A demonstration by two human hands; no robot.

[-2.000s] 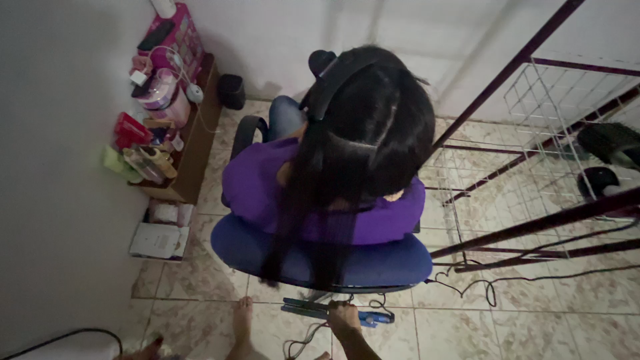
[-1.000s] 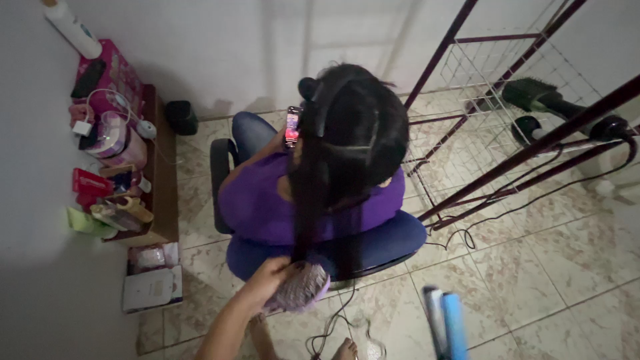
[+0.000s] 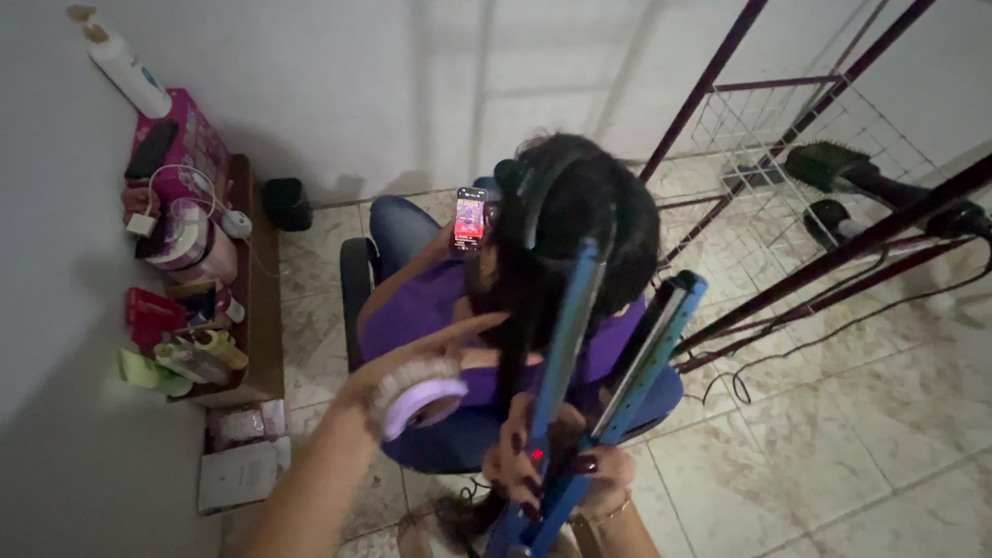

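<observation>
A person with long dark hair (image 3: 589,186) and a purple shirt (image 3: 415,302) sits facing away on a chair with a blue backrest (image 3: 434,449). My left hand (image 3: 418,364) is at the back of this person's hair, holding a purple round brush (image 3: 426,403); some of its fingers extend toward the strands. In my right hand (image 3: 566,465) is a blue hair straightener (image 3: 566,349), its two plates spread apart and pointing up behind the head. A red display glows on its handle. The seated person holds a lit phone (image 3: 470,218). Where the straightener overlaps the hair, contact cannot be told.
At the left, a wooden shelf (image 3: 260,310) carries bottles, a pink box (image 3: 186,147) and a pink container (image 3: 201,248). A small black bin (image 3: 287,203) stands near the wall. On the right, a dark metal rack (image 3: 775,287) holds a hot-air brush (image 3: 845,170); cables lie on the tiles.
The straightener has come from the lower right to behind the head, and its plates are now wide apart. My left hand and the purple brush have moved up from the hair ends.
</observation>
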